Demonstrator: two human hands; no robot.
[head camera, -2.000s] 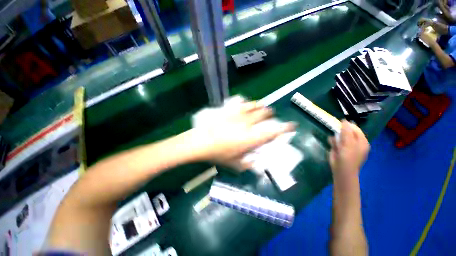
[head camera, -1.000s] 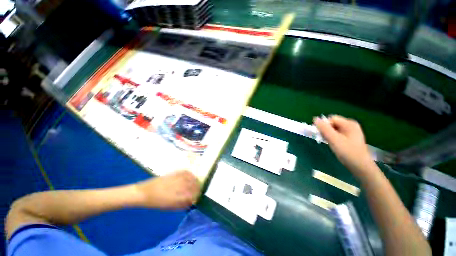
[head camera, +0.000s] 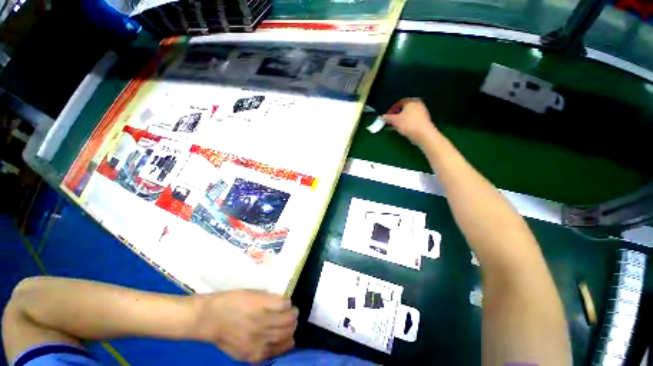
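Note:
My right hand (head camera: 412, 120) is over the green conveyor belt, close to the yellow-edged side of the printed sheet. A small white scrap (head camera: 376, 125) shows at its fingertips. My left hand (head camera: 250, 325) rests with curled fingers at the near corner of the large printed sheet (head camera: 286, 129); its fingertips are hidden, so a grip on the edge cannot be told. Two white hang-tab boxes lie flat on the dark green bench: an upper one (head camera: 383, 234) and a lower one (head camera: 354, 307). Their tabs point right.
Another hang-tab box (head camera: 519, 87) lies on the belt. A label sheet (head camera: 624, 307) lies at the far right, with a small tan stick (head camera: 587, 303) beside it. A box stack (head camera: 204, 14) stands at the sheet's far end. A metal rail (head camera: 530, 205) borders the belt.
The view swung left from the bench to the printed sheet, then shifted slightly. My right hand has moved from the rail to over the belt beside the sheet. My left hand stays at the sheet's corner.

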